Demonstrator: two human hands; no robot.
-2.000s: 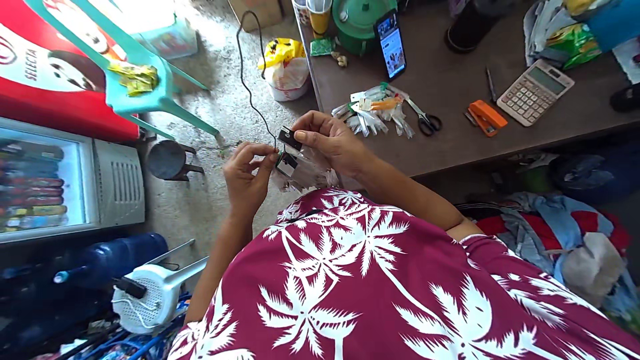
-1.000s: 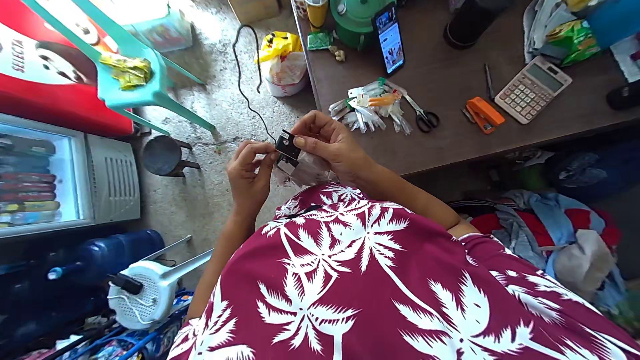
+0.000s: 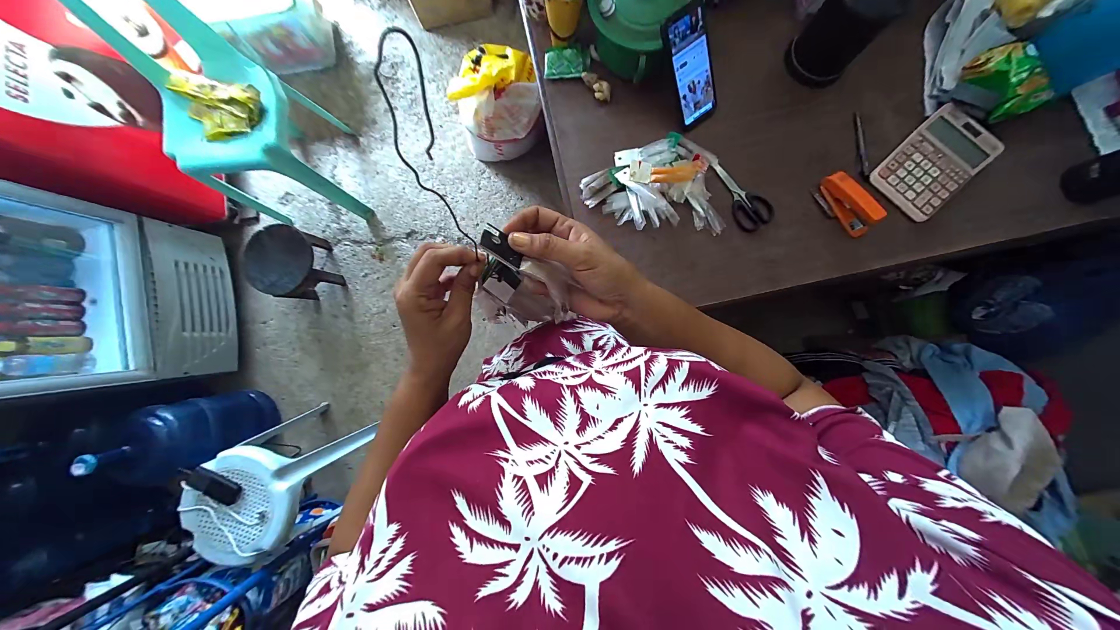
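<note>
My right hand (image 3: 582, 262) pinches a small black card-like piece (image 3: 500, 246) between thumb and fingers, along with crumpled clear plastic (image 3: 547, 293). At its left, my left hand (image 3: 440, 293) has thumb and forefinger closed on the end of a thin black cord (image 3: 432, 190), close against the black piece. The cord runs up from my fingers and ends in a hook-like curve over the floor. Under the black piece sits another dark item, partly hidden by fingers and plastic. Both hands are above my lap, left of the table's near corner.
On the brown table (image 3: 787, 254) lie small clear plastic packets (image 3: 652, 179), scissors (image 3: 751, 210), an orange stapler (image 3: 850, 203), a calculator (image 3: 936, 162), a pen (image 3: 861, 144) and a phone (image 3: 690, 66). A green plastic chair (image 3: 262, 157), a black stool (image 3: 279, 261) and a bagged bin (image 3: 499, 118) stand on the floor.
The black piece has been turned between my fingers. Both hands stay close together at about the same place.
</note>
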